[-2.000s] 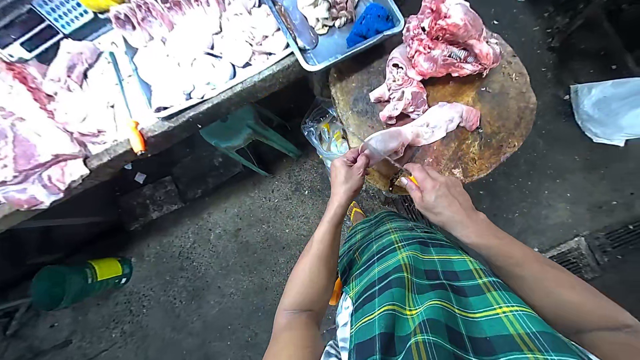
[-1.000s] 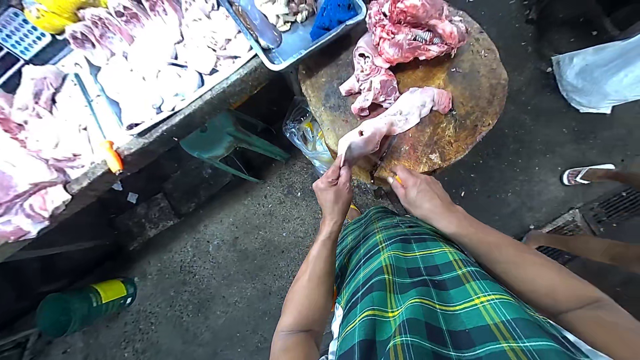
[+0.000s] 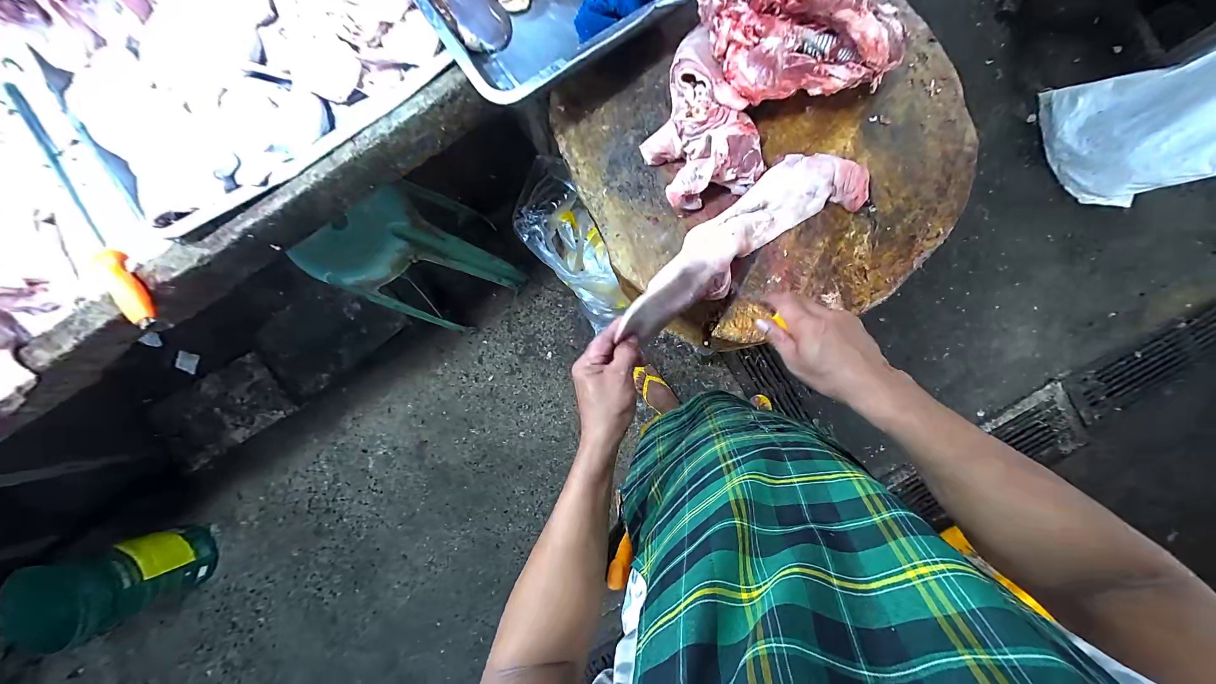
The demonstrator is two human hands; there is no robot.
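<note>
My left hand [image 3: 606,385] grips the near end of a long pale strip of raw meat with skin [image 3: 736,228], pulling it taut past the edge of a round wooden chopping block [image 3: 912,180]. My right hand [image 3: 822,342] is closed around a yellow-handled knife [image 3: 779,321] at the block's near edge; its blade, hard to make out, points toward the underside of the strip. Behind the strip lie a smaller piece of pink meat [image 3: 712,142] and a large red, bony chunk of raw meat [image 3: 807,47].
At the left is a counter [image 3: 399,133] with pale meat and an orange-handled tool [image 3: 128,288]. A metal tray [image 3: 532,66] overhangs the block. Below are a green plastic stool [image 3: 380,247], a clear plastic bag [image 3: 570,247], a green container [image 3: 104,589] and floor grates [image 3: 1035,427]. White sheeting [image 3: 1130,128] lies right.
The near end of the strip is drawn out straighter toward my left hand. A passing person's foot and arm, seen at the right a second ago, are out of view.
</note>
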